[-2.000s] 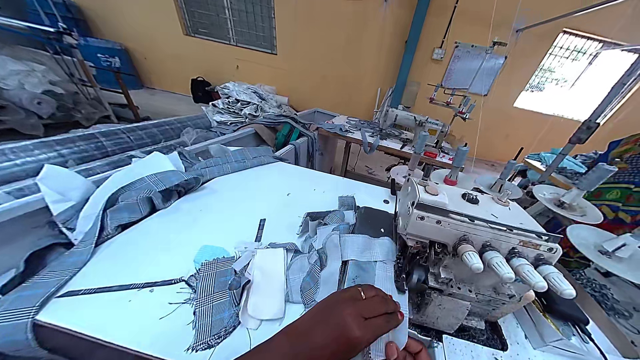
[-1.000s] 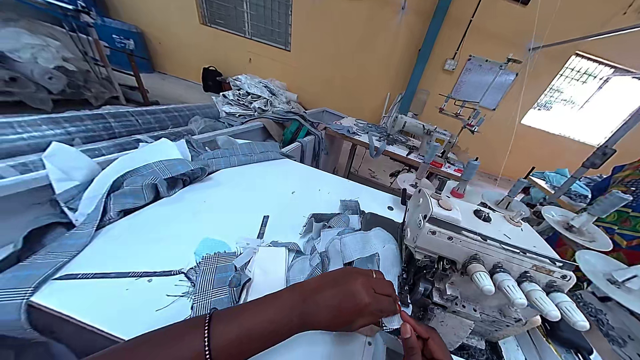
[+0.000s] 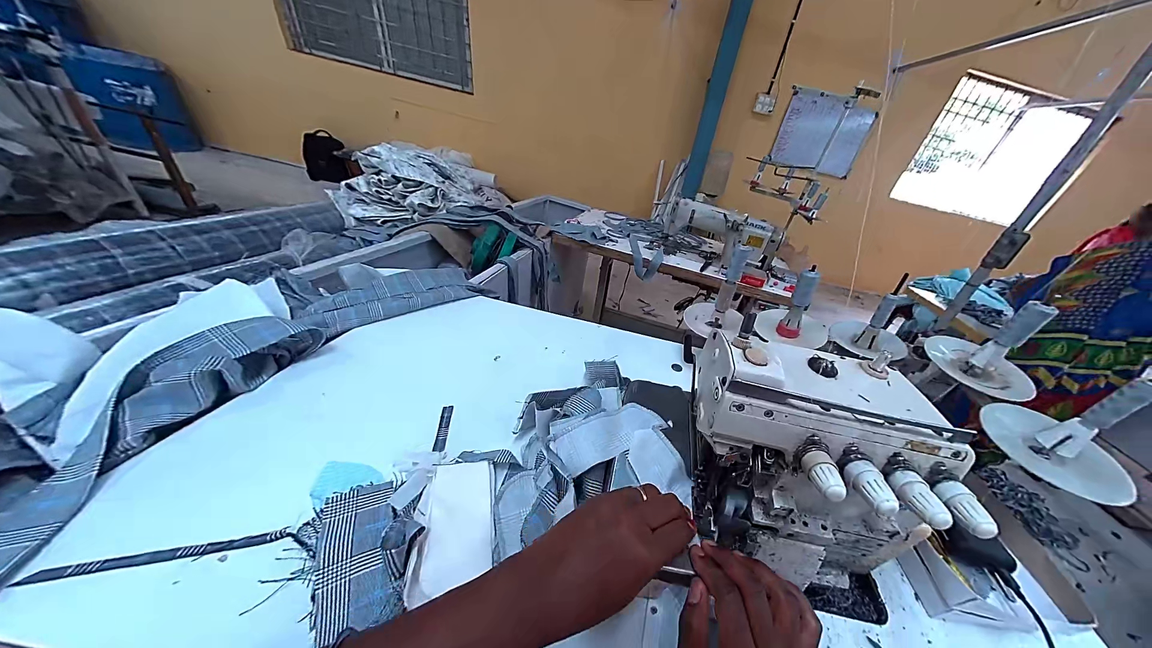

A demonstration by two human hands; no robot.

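Observation:
An overlock sewing machine (image 3: 828,441) stands at the right of the white table. Just in front of its presser area, my left hand (image 3: 621,531) pinches the edge of a small light fabric piece (image 3: 694,540). From below, my right hand (image 3: 751,598) meets it, thumb and fingers closed on the same piece; most of the piece is hidden by the fingers. Beyond my left hand lies a heap of grey checked and pale fabric pieces (image 3: 576,441). A white piece (image 3: 450,531) and a frayed checked piece (image 3: 351,558) lie to the left of it.
Long checked fabric strips (image 3: 216,360) drape over the table's left edge. Thread cones on round holders (image 3: 790,326) stand behind the machine. Another sewing machine (image 3: 720,225) is on a far table. A person in patterned clothing (image 3: 1089,315) is at the far right.
Both hands have come together by the machine's front. The pale piece that lay flat beside my left hand two seconds ago is now bunched on the heap.

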